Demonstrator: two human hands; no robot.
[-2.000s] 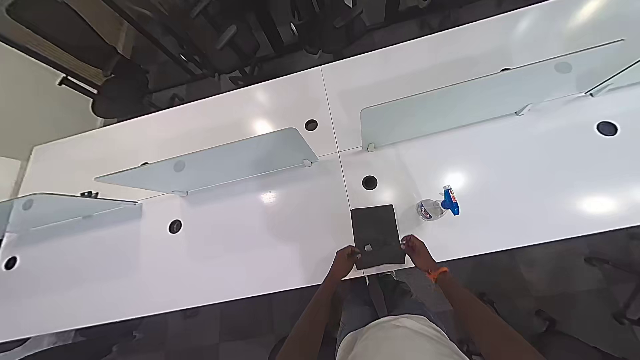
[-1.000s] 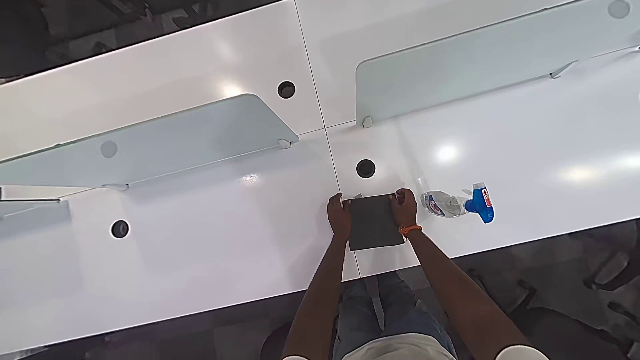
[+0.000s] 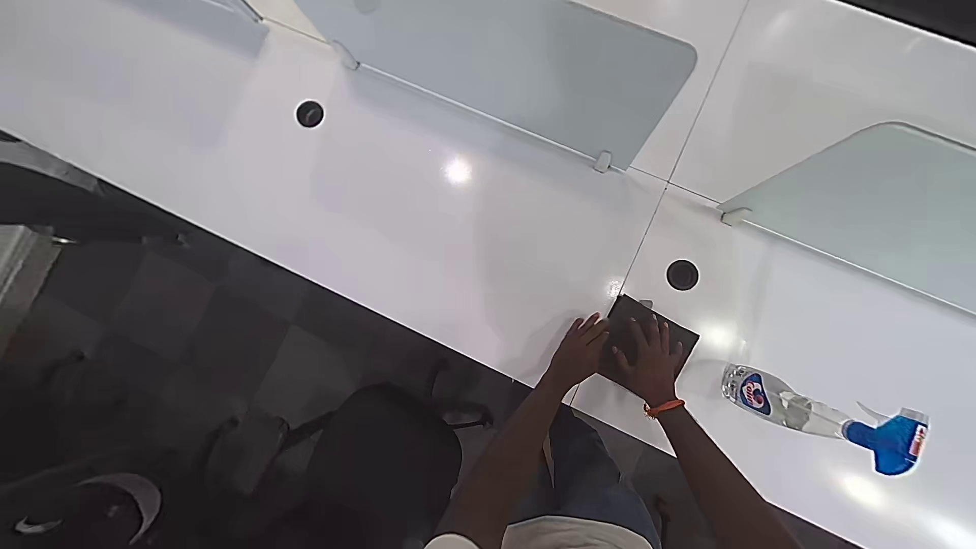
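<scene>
A dark folded cloth [image 3: 625,313] lies flat on the white desk near its front edge, across the seam between two desktops. My right hand [image 3: 652,362], with an orange band at the wrist, rests on top of it with the fingers spread. At the cloth's left edge lies my left hand [image 3: 583,351], palm down, its fingertips touching or just beside the cloth. To the right, a clear spray bottle with a blue trigger head [image 3: 793,408] lies on its side on the desk.
Frosted glass dividers [image 3: 518,76] [image 3: 869,198] stand along the desk [image 3: 427,252] behind the hands. Round black cable holes [image 3: 682,274] [image 3: 309,113] sit in the desktop. A black chair [image 3: 381,457] is below the front edge, left of my legs.
Both hands held the cloth at its two sides a second ago; now my right hand lies flat on top of it. The view has turned and come closer to the desk.
</scene>
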